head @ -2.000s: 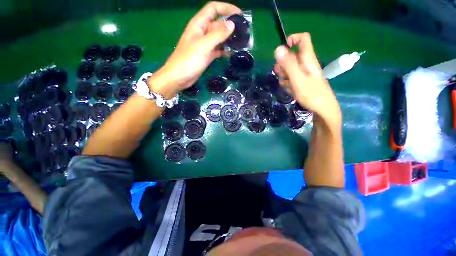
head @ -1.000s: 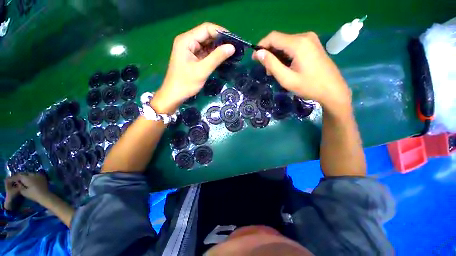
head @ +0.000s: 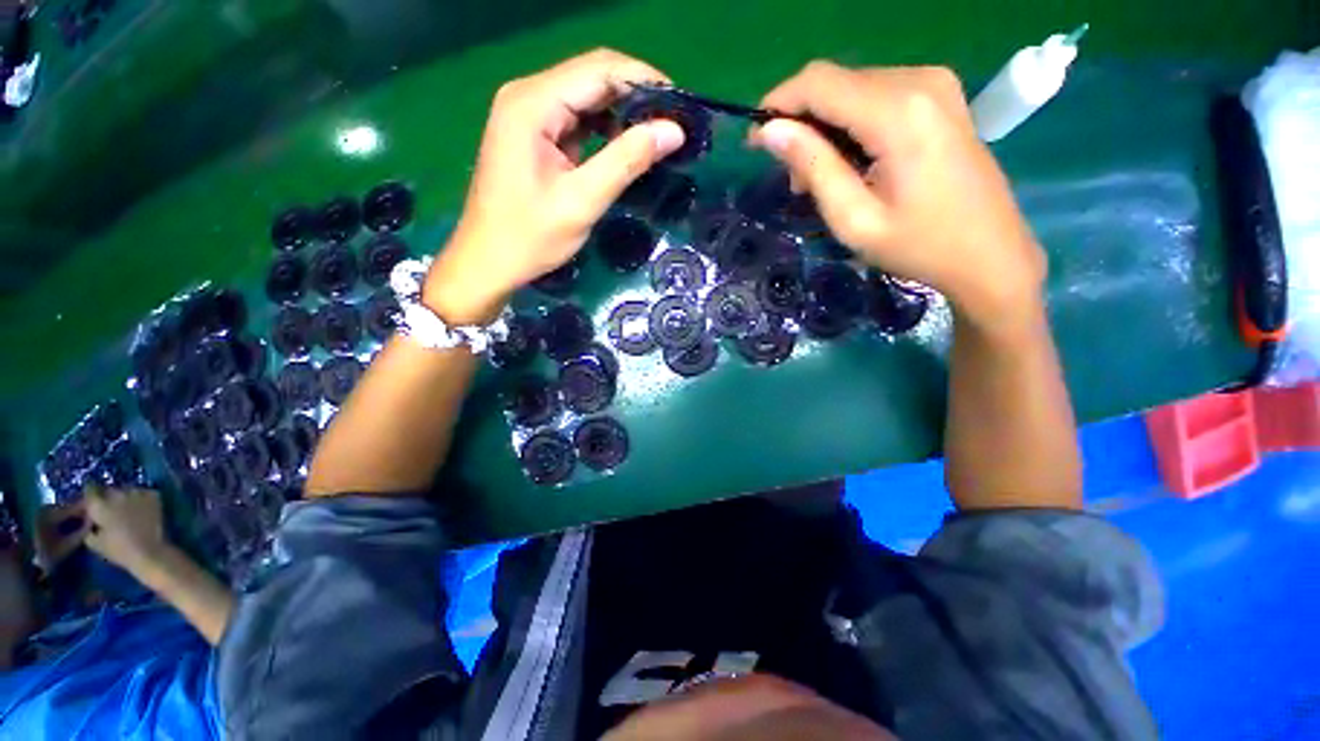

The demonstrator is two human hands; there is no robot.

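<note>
My left hand (head: 557,181) grips a round black speaker unit (head: 680,128) between thumb and fingers, above the far part of the bench. My right hand (head: 905,181) holds a slim dark tool (head: 731,107), whose tip lies over the top edge of the unit. The exact contact point is too small to tell. Below the hands a loose pile of black units (head: 738,307) lies on the green bench, some with paler rings. A few units (head: 601,442) lie at its lower left on shiny clear film.
Rows of black units (head: 336,268) and denser heaps (head: 217,405) lie on the left. A white bottle (head: 1025,90) is at the upper right, a black-orange tool (head: 1248,217) and white bag (head: 1296,159) far right. Red bins (head: 1204,442) are below the edge. Another person's hand (head: 123,524) is lower left.
My right hand has brought the slim tool from apart onto the unit in my left hand. Since one second ago, the hands have barely moved; the view has shifted slightly.
</note>
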